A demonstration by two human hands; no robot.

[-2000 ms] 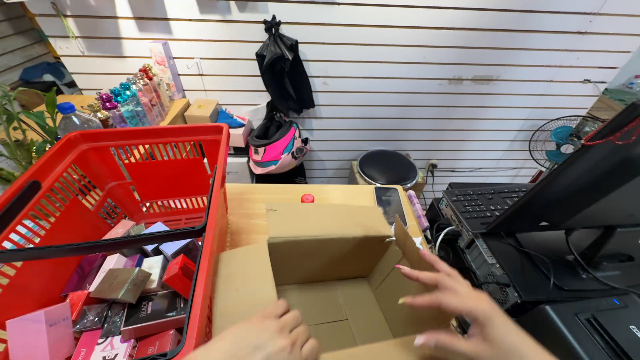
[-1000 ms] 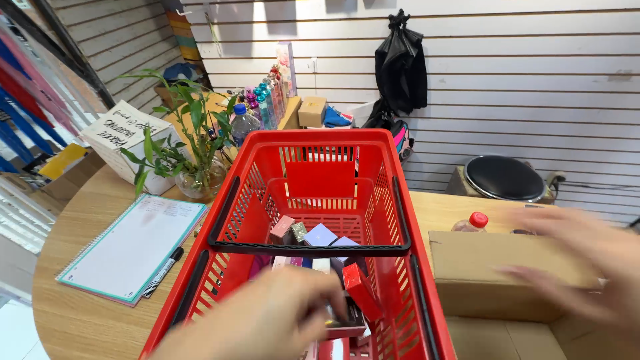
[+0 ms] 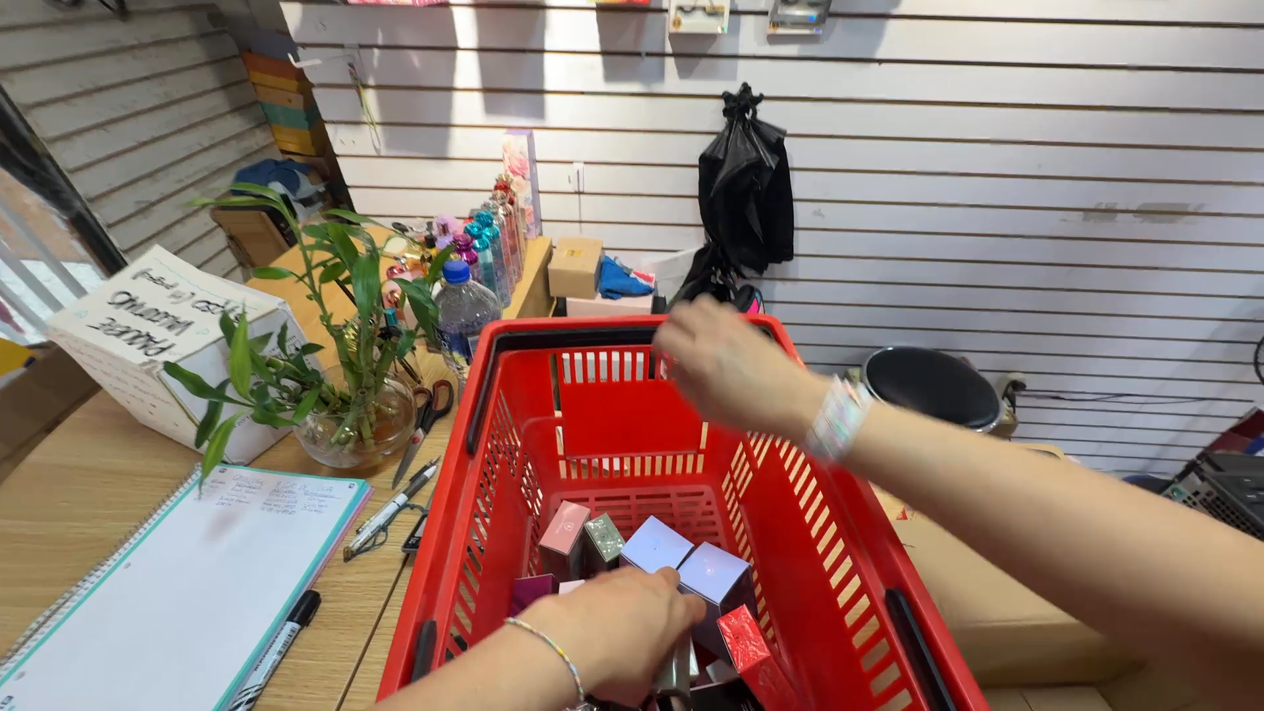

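Note:
A red plastic shopping basket (image 3: 632, 405) stands on the wooden table, small boxes lying in its lower part. My left hand (image 3: 617, 632) reaches down among them, touching or close to a lavender box (image 3: 713, 573); its fingertips are partly hidden, so any hold is unclear. Around it are a pink box (image 3: 565, 538), a grey-green box (image 3: 603, 540), another lavender box (image 3: 656, 543) and a red box (image 3: 750, 642). My right hand (image 3: 721, 360) is blurred over the basket's far rim, near the black handle (image 3: 583, 338); whether it grips the handle is unclear.
To the left are an open spiral notebook (image 3: 197, 583), a black marker (image 3: 276, 652), scissors (image 3: 425, 425), a plant in a glass bowl (image 3: 355, 420), a white box (image 3: 178, 346) and a water bottle (image 3: 464, 311). At right lies a cardboard box (image 3: 997, 592).
My right hand has moved from the cardboard box to the basket's far rim. The black handle that crossed the basket now lies at the far rim. The view has swung left since two seconds ago.

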